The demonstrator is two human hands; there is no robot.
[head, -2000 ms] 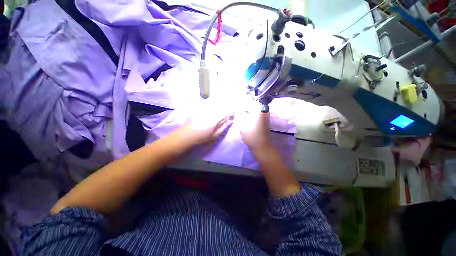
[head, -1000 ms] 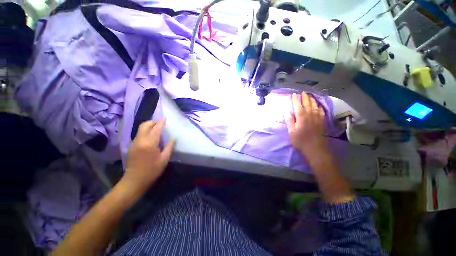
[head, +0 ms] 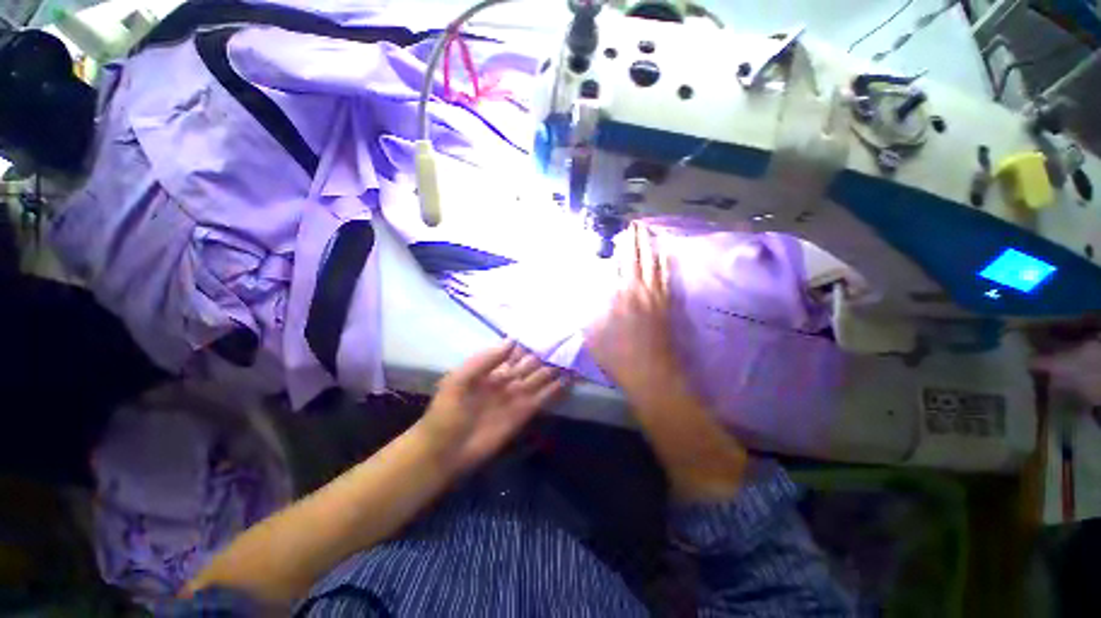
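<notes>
A light purple garment piece (head: 755, 332) lies on the machine bed and under the arm, washed out white near the needle. My right hand (head: 634, 326) lies flat on it, fingers pointing up towards the presser foot area (head: 607, 229). The needle is lost in glare. My left hand (head: 495, 392) is at the front edge of the bed, fingers loosely extended beside the cloth's edge, with no cloth seen in its grip. A dark strip (head: 459, 257) lies at the cloth's left part. A large purple garment bundle (head: 193, 181) with black bands is at the left.
The white machine head (head: 712, 109) with its blue stripe spans the upper right, with a lit control panel (head: 1014, 270) and yellow block (head: 1026, 181). A lamp (head: 427, 181) hangs left of the needle, near a red cord (head: 459, 70). More purple cloth (head: 181, 483) sits below left.
My right hand has moved left from under the arm to near the needle. My left hand has moved right from the bundle to the cloth's front edge. More cloth now lies to the right.
</notes>
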